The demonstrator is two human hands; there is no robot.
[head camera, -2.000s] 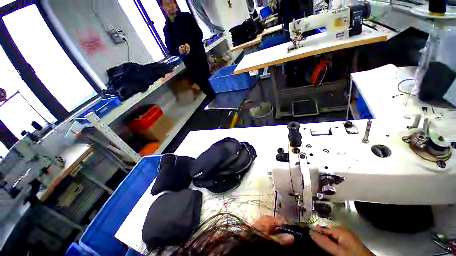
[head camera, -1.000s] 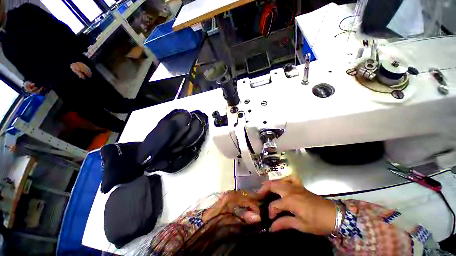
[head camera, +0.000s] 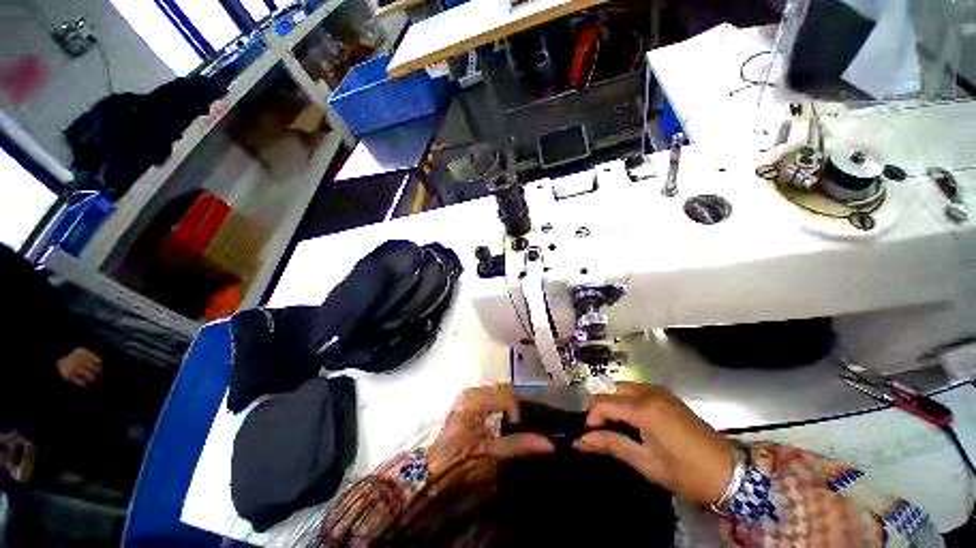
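My left hand (head camera: 478, 425) and my right hand (head camera: 659, 437) hold a black workpiece (head camera: 578, 495) between thumbs and fingers, just in front of the sewing machine (head camera: 706, 262) head. Its upper edge is pinched up between the two hands. The lower part hangs dark toward the bottom edge. Hair covers part of my left wrist. The presser foot and needle are hard to make out beside the bright lamp spot. Flat black cut pieces (head camera: 295, 452) lie left on the table, with puffy sewn black pieces (head camera: 391, 305) behind them.
Red and black scissors (head camera: 899, 396) lie at the right below the arm. A black piece (head camera: 755, 343) lies behind the arm. A blue bin (head camera: 177, 434) stands left of the table (head camera: 321, 257). A person's hand (head camera: 79, 366) shows at the left edge.
My hands have moved slightly apart, with the workpiece's edge now stretched between them. The view has shifted a little. The person at the left is now lower and mostly out of the picture.
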